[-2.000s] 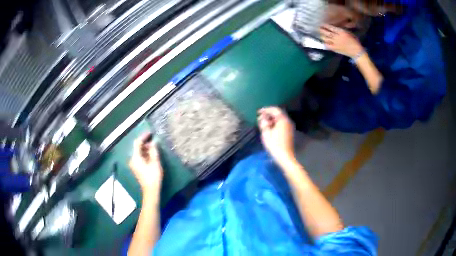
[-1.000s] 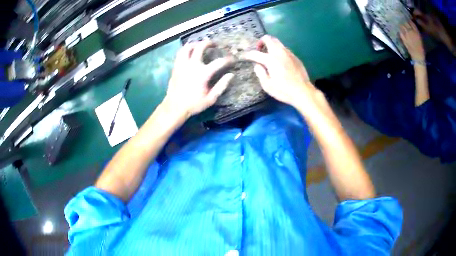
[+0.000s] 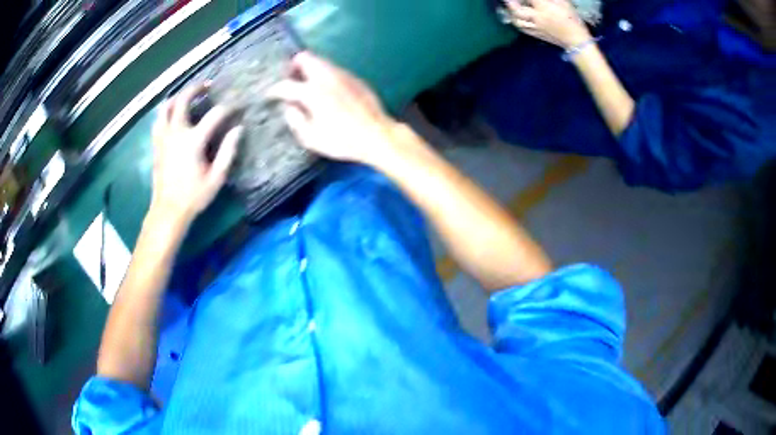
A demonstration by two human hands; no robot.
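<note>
A square black tray (image 3: 276, 194) lies on the green bench, its front edge close to my smock. It holds a grey-white heap of tiny parts (image 3: 259, 144), blurred so that single pieces do not show. My left hand (image 3: 189, 153) is at the tray's left side, fingers spread and curved over the heap. My right hand (image 3: 328, 106) is over the tray's right part, fingers bent down at the heap. The fingertips are blurred, and I cannot tell whether they hold any parts.
White paper (image 3: 104, 257) with a dark pen lies on the green bench (image 3: 408, 42) at left. A dark block (image 3: 38, 319) is at far left. Metal rails run behind the tray. Another person's hand (image 3: 553, 21) and blue sleeve are at upper right. Grey floor with yellow lines is at right.
The view has turned and shifted, so the tray and paper appear further left than one second ago. Both hands remain over the tray; two seconds ago they were apart at its sides.
</note>
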